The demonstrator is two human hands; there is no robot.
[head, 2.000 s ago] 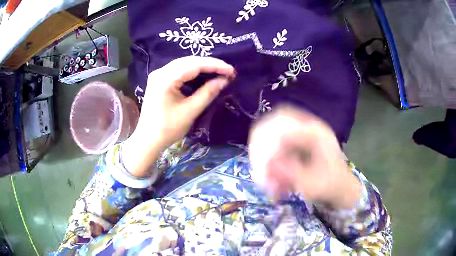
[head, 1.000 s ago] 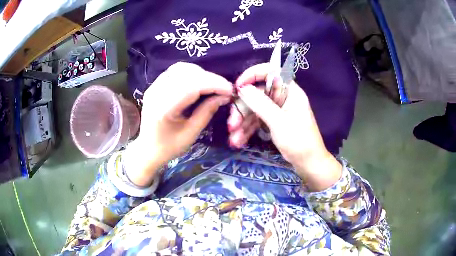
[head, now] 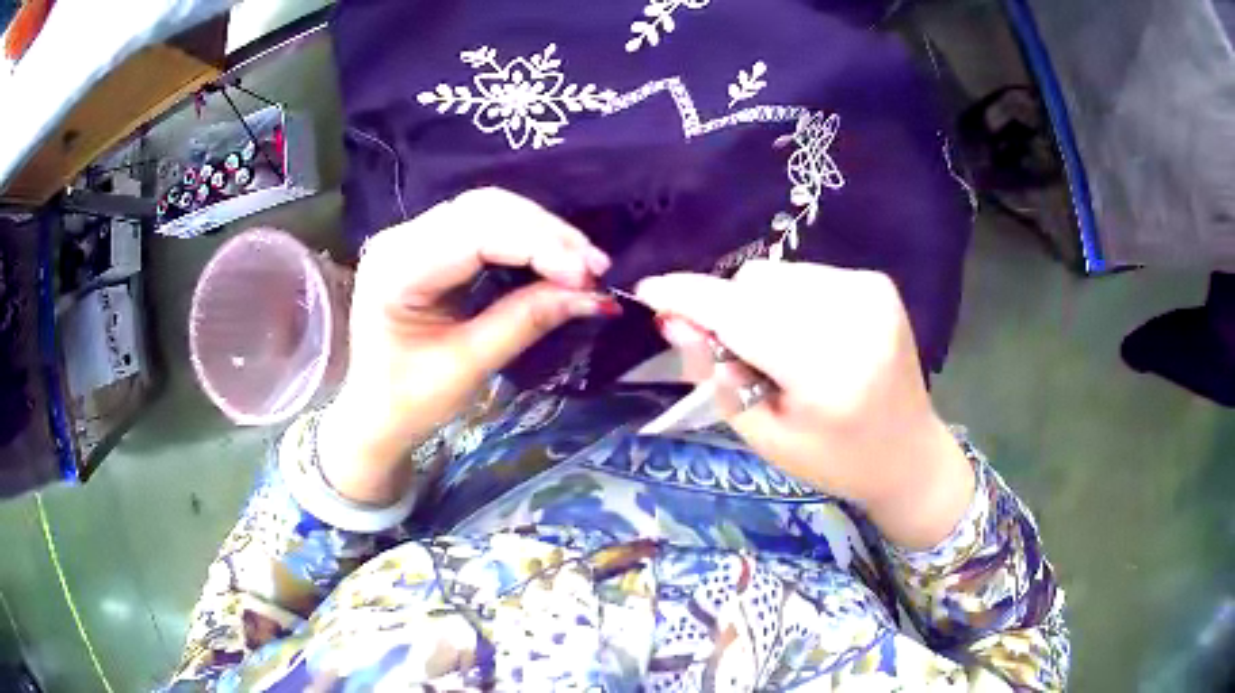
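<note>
The dark purple garment piece (head: 610, 176) with white embroidery lies over the lap. My left hand (head: 467, 318) has thumb and forefinger together at its fold; the exact pinched edge is hard to make out. My right hand (head: 813, 366) is just to the right, its fingertips close to the left ones. A thin bright sliver, the needle (head: 626, 294), shows between the two hands, its right end in my right fingertips. Small silver scissors (head: 688, 410) are held in my right palm, blades pointing down and left below the hand. No thread can be made out.
A translucent pink tub (head: 262, 326) stands on the green floor at left. Behind it is a pale box (head: 253, 206) with rows of spools. Blue-edged furniture (head: 1131, 129) stands at right, and a dark object (head: 1181, 355) lies on the floor there.
The right hand came in from the lower right to the left fingertips, then turned over, so the scissor blades swung from pointing up to down-left. The left hand shifted slightly. The needle now shows.
</note>
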